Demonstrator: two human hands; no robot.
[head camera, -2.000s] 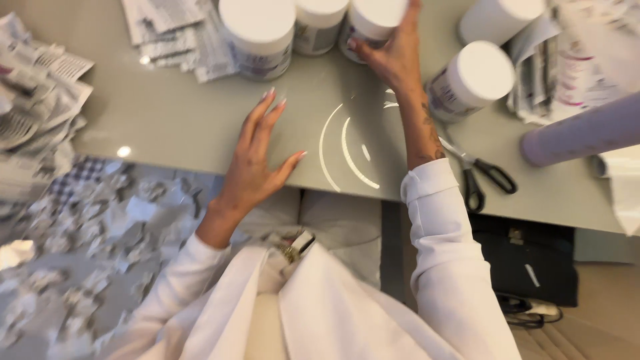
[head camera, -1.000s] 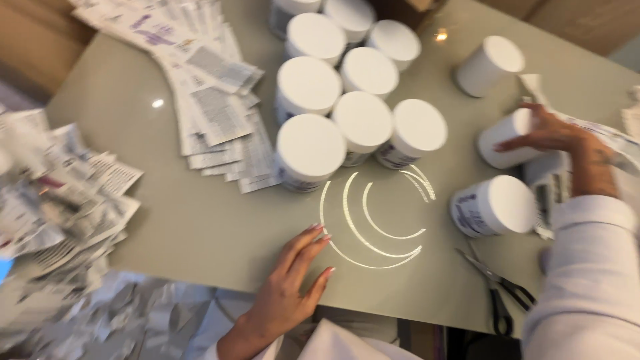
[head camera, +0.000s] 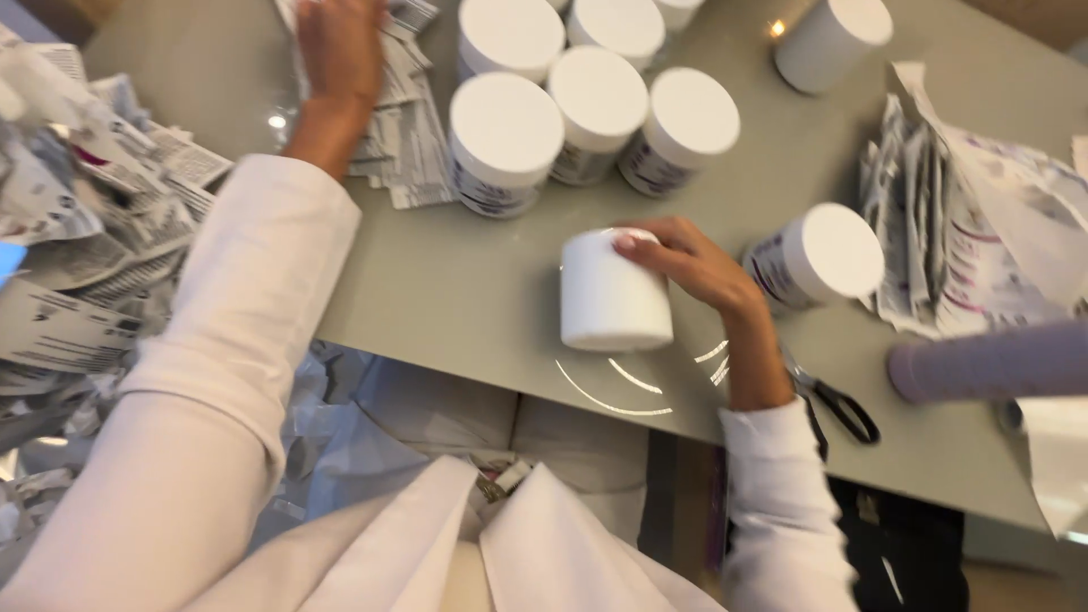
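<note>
My right hand (head camera: 693, 263) grips a plain white plastic jar (head camera: 614, 293) near the table's front edge, its thumb and fingers at the jar's upper right. At the top left, my left hand (head camera: 342, 64) lies over a fanned stack of printed labels (head camera: 408, 127); its fingertips are cut off by the frame, so its grip cannot be told. Between and beyond my hands stand several white-lidded jars (head camera: 507, 127) with printed labels, grouped close together. One labelled jar (head camera: 816, 255) is tilted in view just right of my right wrist, and a plain white jar (head camera: 833, 42) stands at the back right.
Scissors with black handles (head camera: 841, 412) lie by the right forearm. A lilac cylinder (head camera: 986, 361) and a pile of printed pouches (head camera: 977, 221) are at the right. Crumpled printed labels (head camera: 76, 255) heap up at the far left. The table's front edge (head camera: 425, 370) runs before my lap.
My right hand has come back from the right side and now has a plain white jar near the front edge. My left hand has moved forward onto the label stack.
</note>
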